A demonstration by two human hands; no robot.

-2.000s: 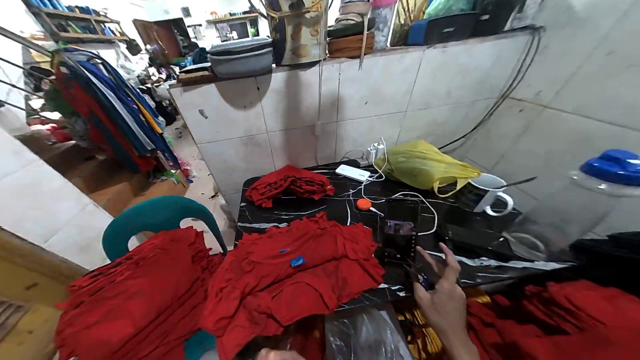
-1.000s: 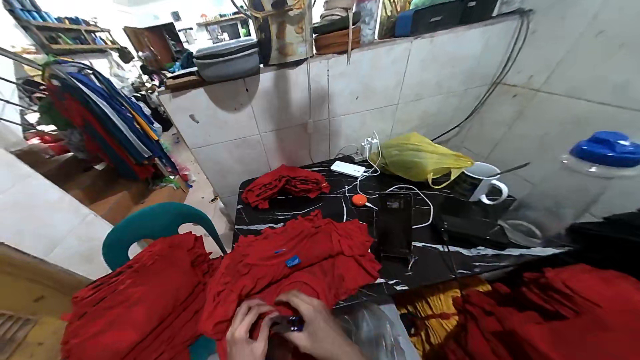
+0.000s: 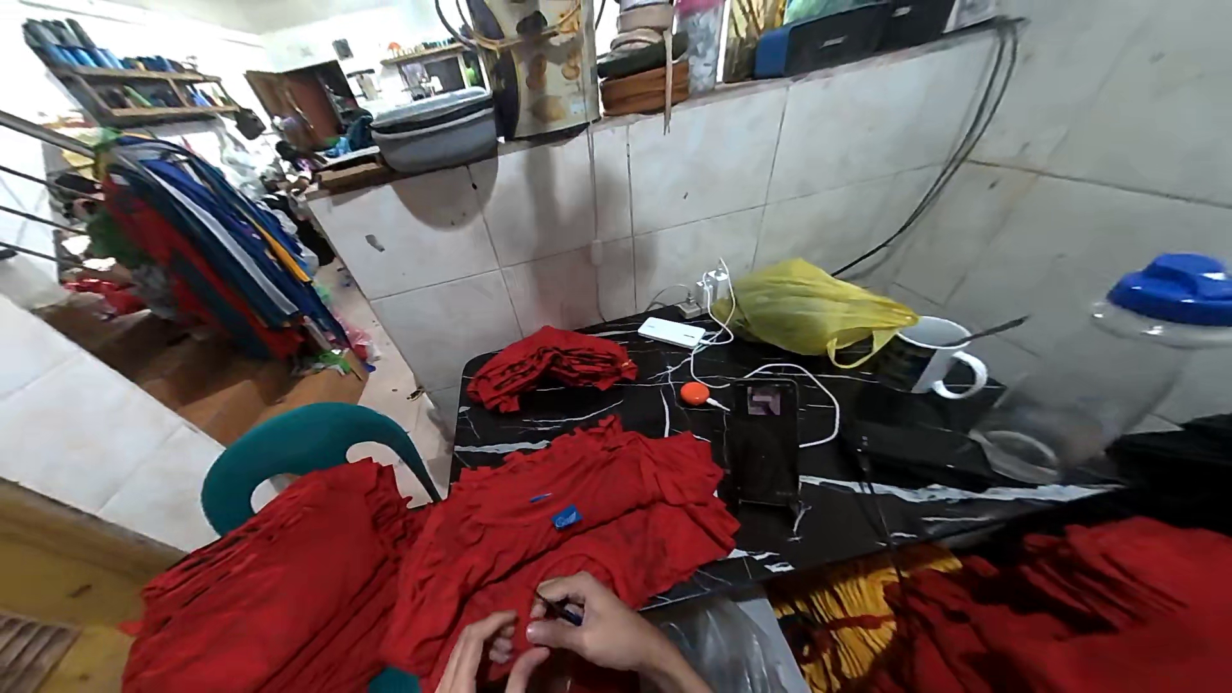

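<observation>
A pile of red garments (image 3: 616,491) with a blue neck label (image 3: 567,518) lies over the near edge of the black marble-patterned table. My right hand (image 3: 602,621) is closed on a small dark tool (image 3: 560,609), perhaps thread snips, over the red cloth. Close beside it on the left, my left hand (image 3: 489,650) has its fingers bent at the cloth; whether it pinches the fabric is unclear. Another stack of red garments (image 3: 279,577) rests on the green plastic chair (image 3: 318,443). A smaller folded red bundle (image 3: 551,368) sits at the table's back left.
On the table are a smartphone (image 3: 763,443), a white power bank (image 3: 672,332), white cables, an orange round object (image 3: 694,393), a yellow plastic bag (image 3: 808,308), a mug (image 3: 929,356) and a clear jug with a blue lid (image 3: 1097,375). More red cloth (image 3: 1088,616) lies at right.
My right hand was raised beside the phone two seconds ago, then came down left onto the red garments. My left hand, barely visible at first, has come up beside it. The phone screen went dark, then lit partly.
</observation>
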